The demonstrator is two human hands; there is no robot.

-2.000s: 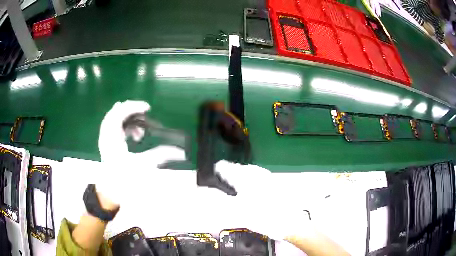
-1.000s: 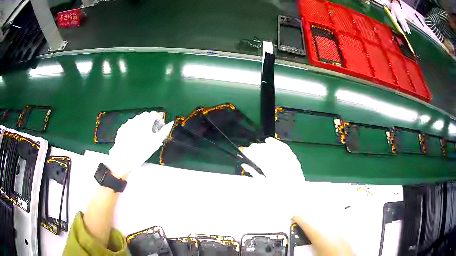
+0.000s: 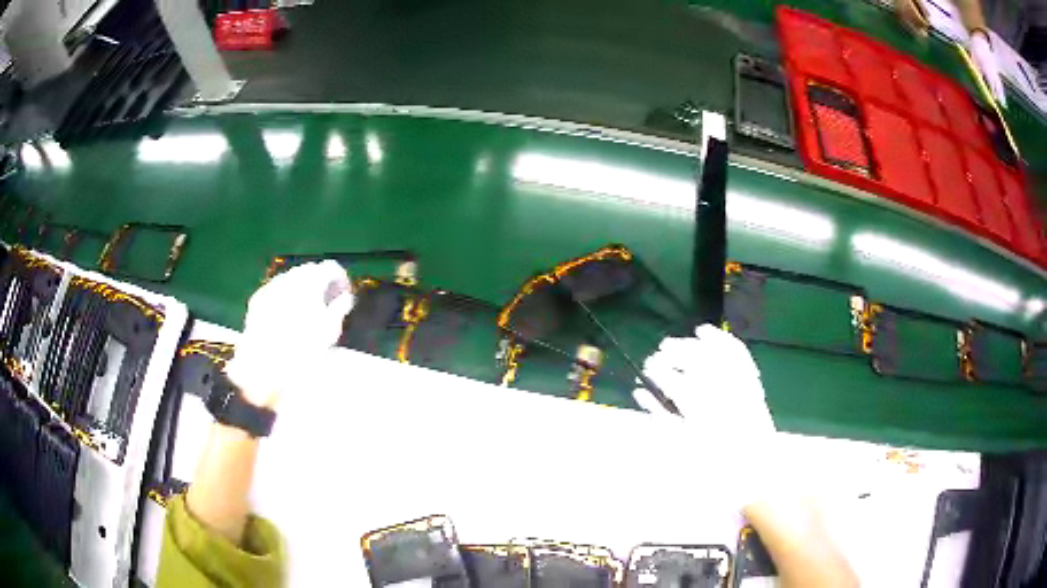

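Note:
Several black phone middle frames with gold-orange edges (image 3: 459,333) lie overlapping on the green conveyor belt (image 3: 459,213). To their right, more frames (image 3: 586,293) are fanned out, their lower right ends at my right hand. My gloved right hand (image 3: 712,379) is closed around that end of the fan, left of and below the black divider bar (image 3: 712,230). My gloved left hand (image 3: 293,322) is over the left end of the overlapping frames and covers part of them. Its fingertips are too washed out to show whether they grip a frame.
Frames (image 3: 798,310) lie in a row right of the divider; another (image 3: 144,253) lies at left. White-edged trays (image 3: 144,402) hold frames at left. More frames (image 3: 677,569) lie along the near bench edge. A red tray (image 3: 918,126) and another person's hands (image 3: 985,57) are across the belt.
The view has shifted, so the belt items appear further right. The fan at my right hand has fewer frames, and more frames lie spread leftward. My left hand has moved left relative to them.

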